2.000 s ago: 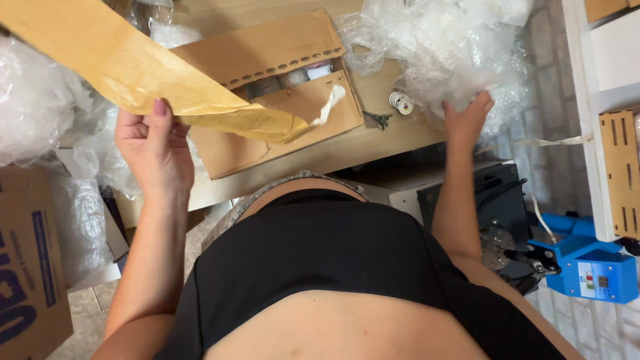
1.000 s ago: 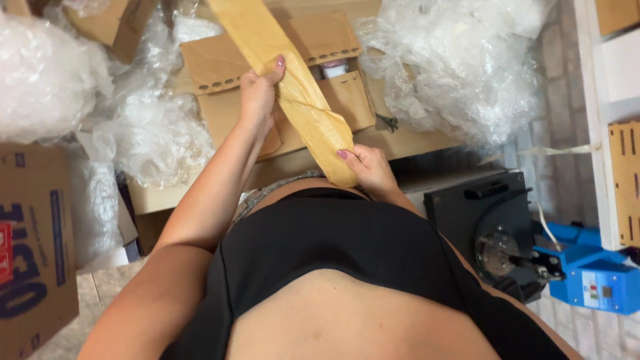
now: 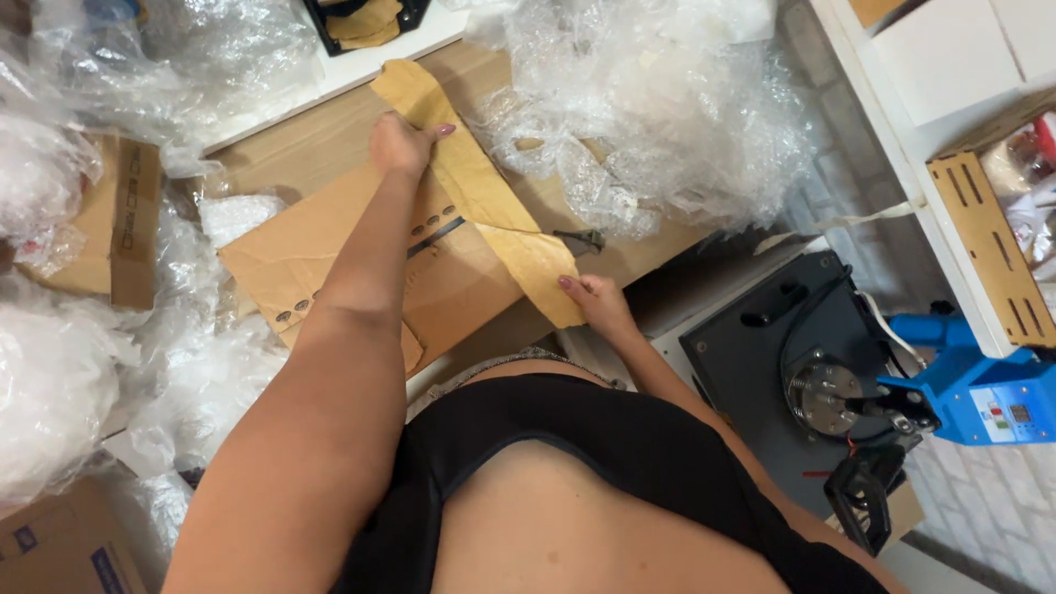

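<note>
A long strip of brown kraft paper (image 3: 487,202) stretches diagonally over a cardboard box (image 3: 462,280) on the wooden table. My left hand (image 3: 404,142) holds its upper part, thumb on top of the paper. Near the lower right end, my right hand (image 3: 598,304) pinches the strip's edge between thumb and fingers. The box's flaps look folded over, with a dark gap between them, and its contents are hidden. Just right of the strip lies a small dark green object (image 3: 584,239), too small to name surely.
Bubble wrap (image 3: 660,107) is heaped at the table's back right, and more plastic wrap (image 3: 58,396) fills the left. A smaller cardboard box (image 3: 136,223) stands at left. On the right are a blue and black heat press (image 3: 949,388) and a white shelf (image 3: 924,181).
The view has shifted. My right hand has left the bubble wrap and holds the paper strip's lower end. The box's flaps, parted before over its contents, now cover them.
</note>
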